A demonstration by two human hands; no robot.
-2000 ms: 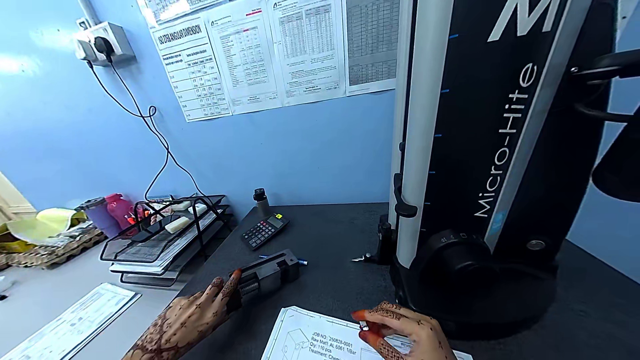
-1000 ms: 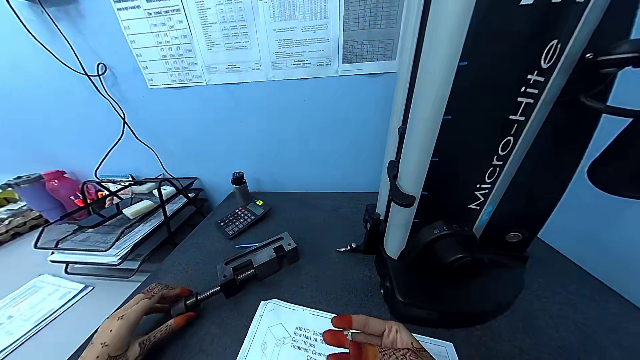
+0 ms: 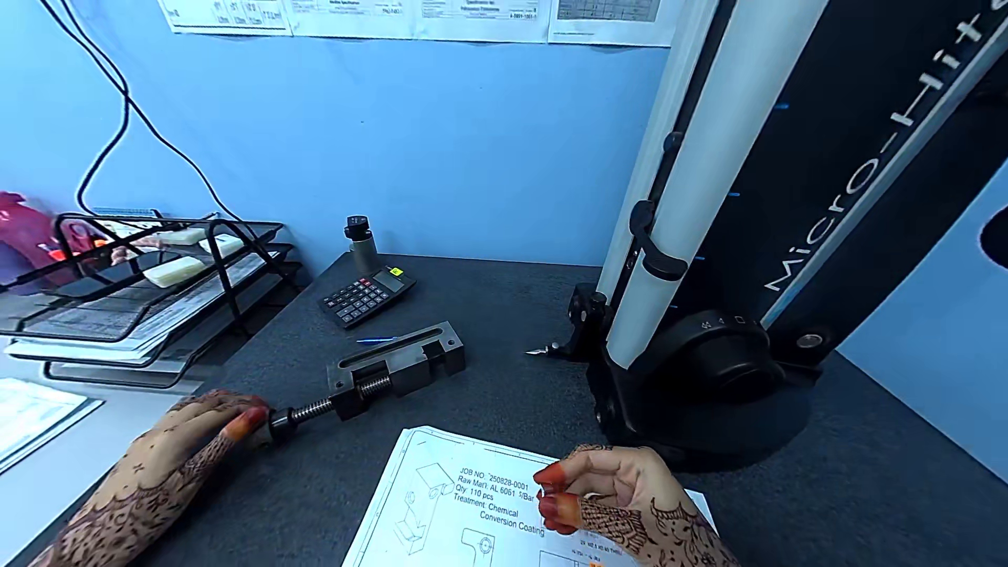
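My left hand (image 3: 189, 441) grips the round knob at the end of the screw of a steel precision vise (image 3: 402, 362), which lies on the dark surface plate. My right hand (image 3: 614, 492) is over a printed drawing sheet (image 3: 449, 504), thumb and fingertips pinched together; a small light-coloured piece seems to be between them, mostly hidden. Behind the vise lie a blue pen (image 3: 376, 340) and a black calculator (image 3: 368, 296). A Micro-Hite height gauge (image 3: 709, 370) stands right of the vise, its pointed probe (image 3: 538, 351) facing left.
A black mesh document tray (image 3: 157, 299) with papers and pale blocks is at the left, near a pink bottle (image 3: 31, 236). A small cylindrical container (image 3: 361, 246) stands behind the calculator. Cables hang on the wall, below pinned sheets (image 3: 480, 20). More papers (image 3: 35, 417) lie at far left.
My left hand has moved from the vise body onto its screw knob, and the screw now shows extended. My right hand stays over the sheet, its fingers now more closed. The view has shifted.
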